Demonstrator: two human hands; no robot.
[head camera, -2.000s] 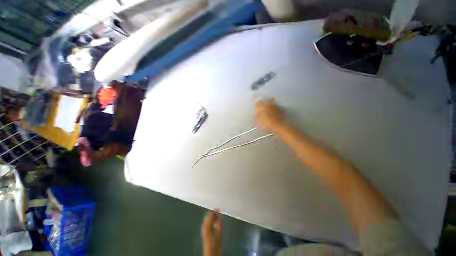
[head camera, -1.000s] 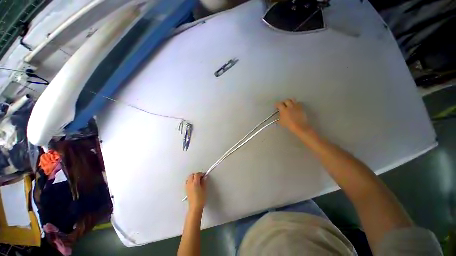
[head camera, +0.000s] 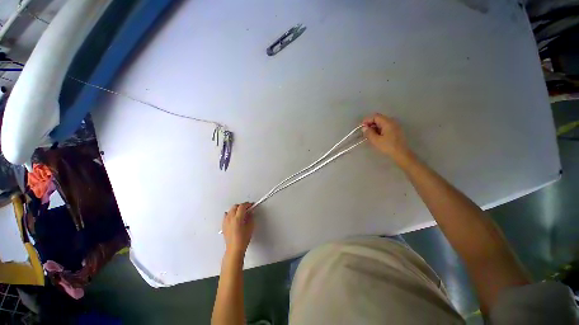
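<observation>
A thin white strip (head camera: 307, 172), doubled into two strands, runs diagonally over the white table between my hands. My left hand (head camera: 239, 227) holds its lower left end near the table's front edge; a short tip sticks out past my fingers. My right hand (head camera: 385, 135) holds the upper right end between thumb and fingers. The strands bow slightly apart near my right hand. Both hands are bare.
Tethered thread snips (head camera: 226, 150) lie left of the strip, their string (head camera: 152, 106) running to the blue-edged padded board (head camera: 47, 89). Loose snips (head camera: 286, 40) lie farther back. Dark and maroon fabric (head camera: 82, 184) is piled beyond the white table's (head camera: 165, 222) left edge.
Two seconds ago my left hand was off the table and empty; it now holds the strip's lower end. Since one second ago both hands have shifted slightly, and the iron has left the view.
</observation>
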